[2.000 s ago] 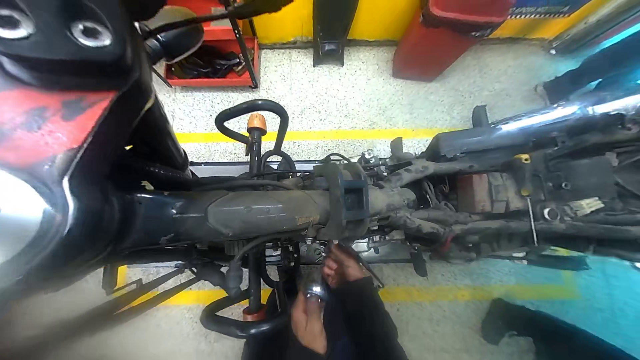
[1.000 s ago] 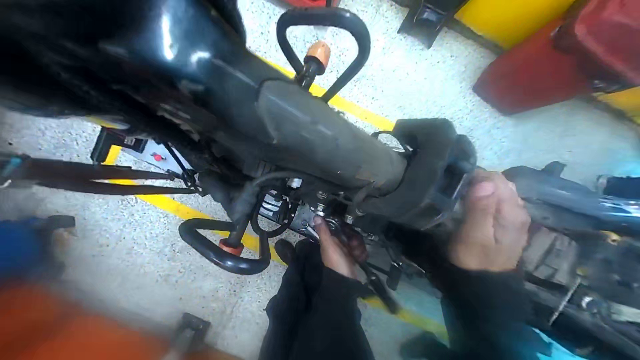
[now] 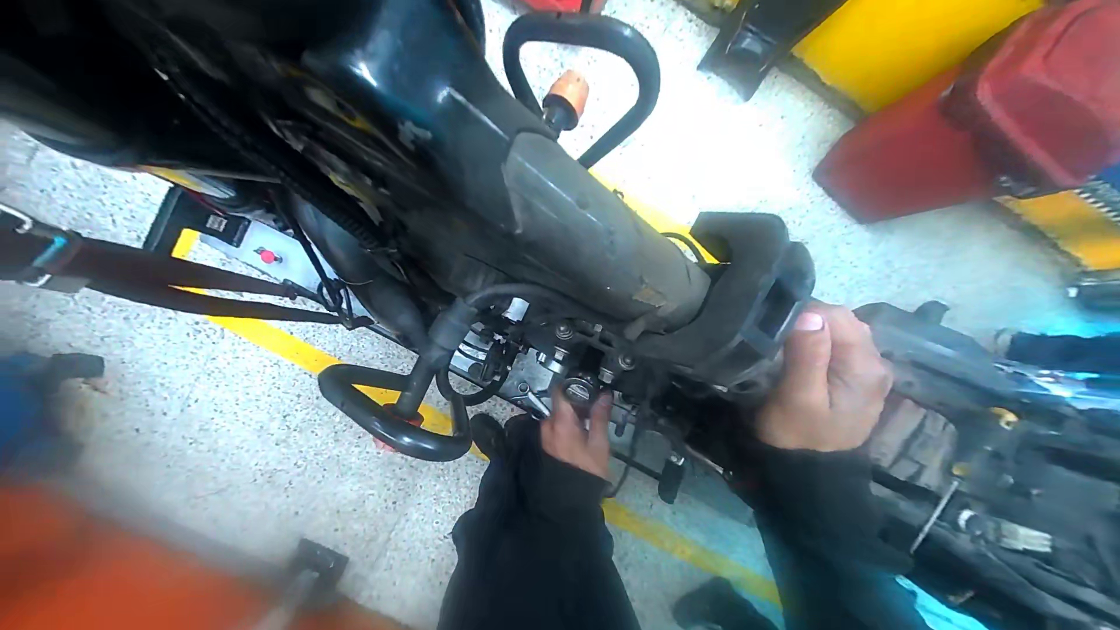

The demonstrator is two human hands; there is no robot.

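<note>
A partly stripped motorcycle, with its frame tube (image 3: 595, 227) bare, runs diagonally across the view. My left hand (image 3: 577, 437) reaches in below the tube, its fingers spread around a round black cap (image 3: 579, 390) on the engine. Whether they grip the cap or only touch it cannot be told. Higher and to the right, my right hand (image 3: 827, 376) is closed on the end of a black rubber mount (image 3: 752, 297) that wraps the frame tube. Its thumb lies on top, and its palm side is hidden.
Black crash bars (image 3: 394, 442) with orange ends stick out on both sides. A red bin (image 3: 927, 140) stands at upper right. A dark strap (image 3: 166, 271) crosses the left side. A blurred orange surface (image 3: 114, 560) fills the lower left.
Two seconds ago both hands were together below the frame, near a shiny round object. My right hand has since moved up to the rubber mount. The view has turned and come closer.
</note>
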